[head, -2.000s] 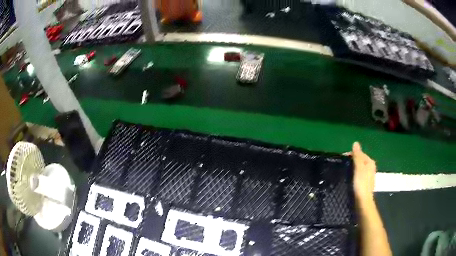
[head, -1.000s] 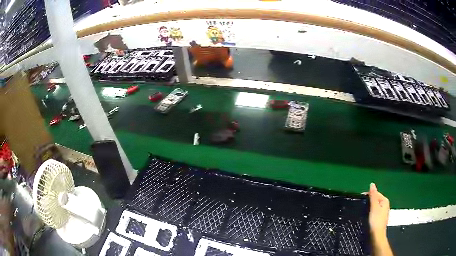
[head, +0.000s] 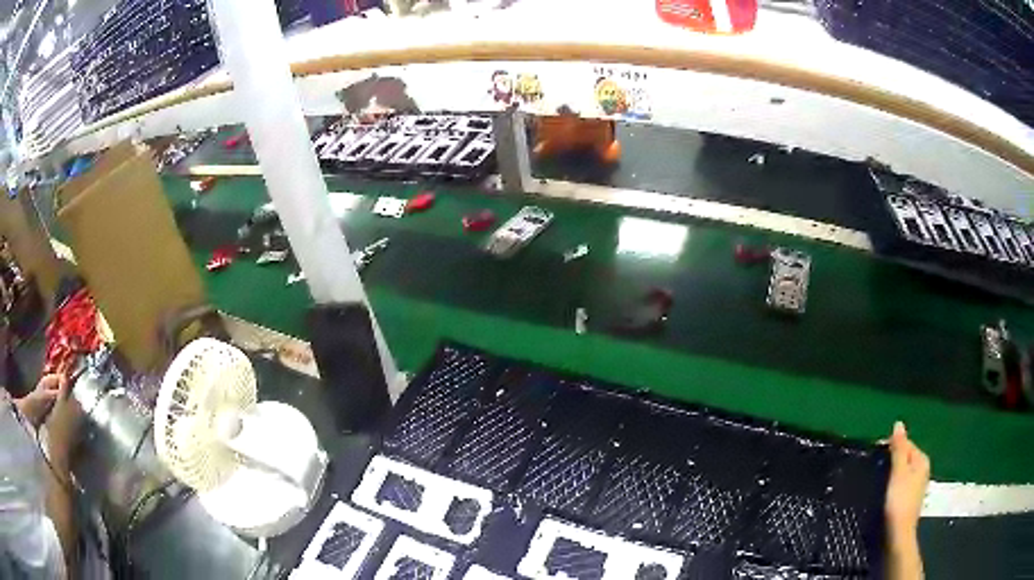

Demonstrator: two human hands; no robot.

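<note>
A wide black parts tray with crosshatched pockets lies in front of me, its lower part cut off by the picture's bottom edge. White housing shells with a squarish window and a rounded opening lie in its near pockets; the far row of pockets holds no shells. My right hand holds the tray's right edge, fingers at the far right corner. My left hand is not in view.
Beyond the tray runs a green conveyor belt with silver units and red parts. A white fan and pale post stand left. Another person's hand is at far left. Filled trays sit across the belt.
The view has turned left and up, so the tray and belt appear farther right, and the other person's hand shows at left. My right hand stays on the tray's edge.
</note>
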